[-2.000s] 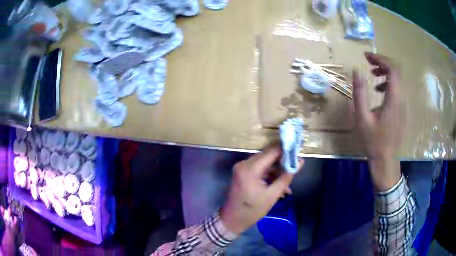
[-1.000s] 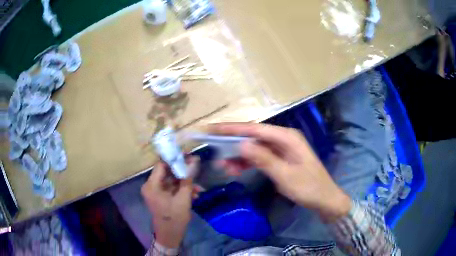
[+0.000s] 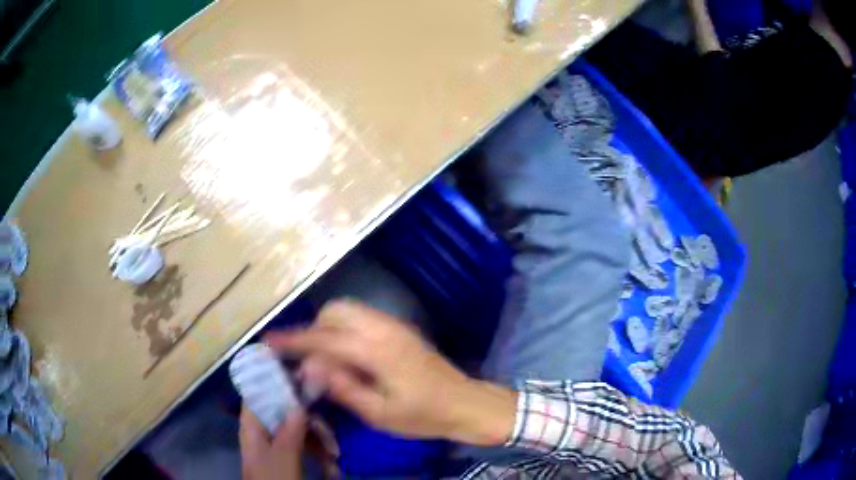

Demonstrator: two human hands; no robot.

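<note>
A pale grey-white foot-shaped piece (image 3: 265,384) is held over the lap at the table edge, its rounded, lined face showing. My left hand (image 3: 277,445) is shut on its lower end, cut off by the bottom edge of the picture. My right hand (image 3: 375,370) is just right of the piece, its blurred fingertips close to the piece's upper edge. I cannot tell whether they touch it or hold anything. A small white dish (image 3: 139,263) stands on the brown work pad (image 3: 202,272) beside several fanned swabs (image 3: 169,223). Dark wet spots show below the dish.
A small white bottle (image 3: 97,127) and a blue-clear packet (image 3: 152,86) lie at the table's far left. Grey-white pieces (image 3: 21,375) are heaped at the left edge. A blue crate (image 3: 723,281) with loose pieces stands right of my legs. A person in black (image 3: 770,94) is beyond it.
The view has swung right, bringing the blue crate closer into view. The piece now shows its rounded, lined face. The pale elongated thing earlier at my right fingers no longer shows there.
</note>
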